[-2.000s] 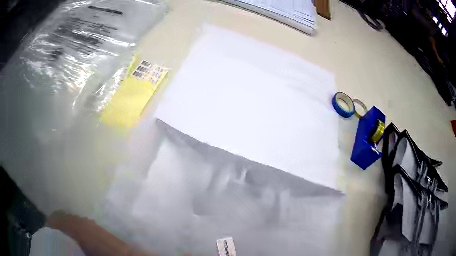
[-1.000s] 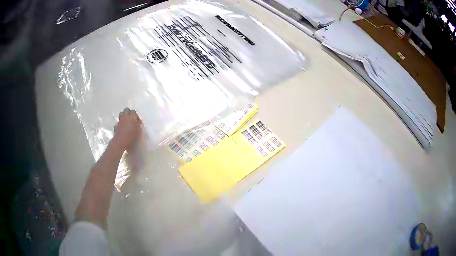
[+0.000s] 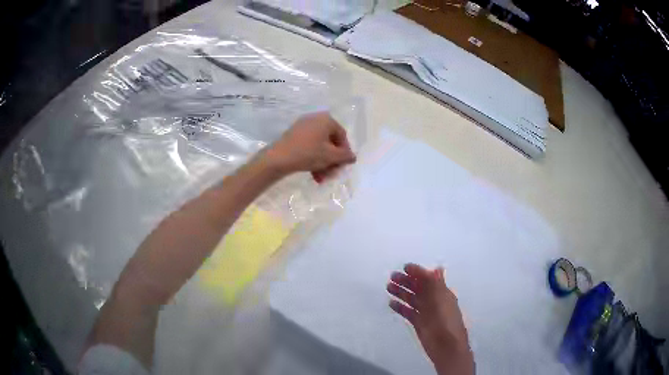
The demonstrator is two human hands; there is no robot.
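My left hand (image 3: 320, 149) is closed on the edge of a clear polybag (image 3: 213, 110) with black print, which is spread over the left side and looks blurred. My right hand (image 3: 425, 296) is open, fingers apart, over the large white sheet (image 3: 484, 234). I cannot tell if it touches the sheet. The yellow sticker backing sheet (image 3: 246, 253) lies left of the white sheet, partly covered by the polybag and my left forearm.
Stacked white sheets (image 3: 455, 88) and brown board (image 3: 513, 51) lie at the far side of the cream table (image 3: 612, 198). A blue-rimmed tape roll (image 3: 563, 277), a blue tape dispenser (image 3: 587, 322) and dark bags (image 3: 631, 344) are at the lower right.
My left hand has moved right, bringing the polybag edge over the sticker sheets towards the white sheet. My right hand has come into view, open. The camera view has shifted.
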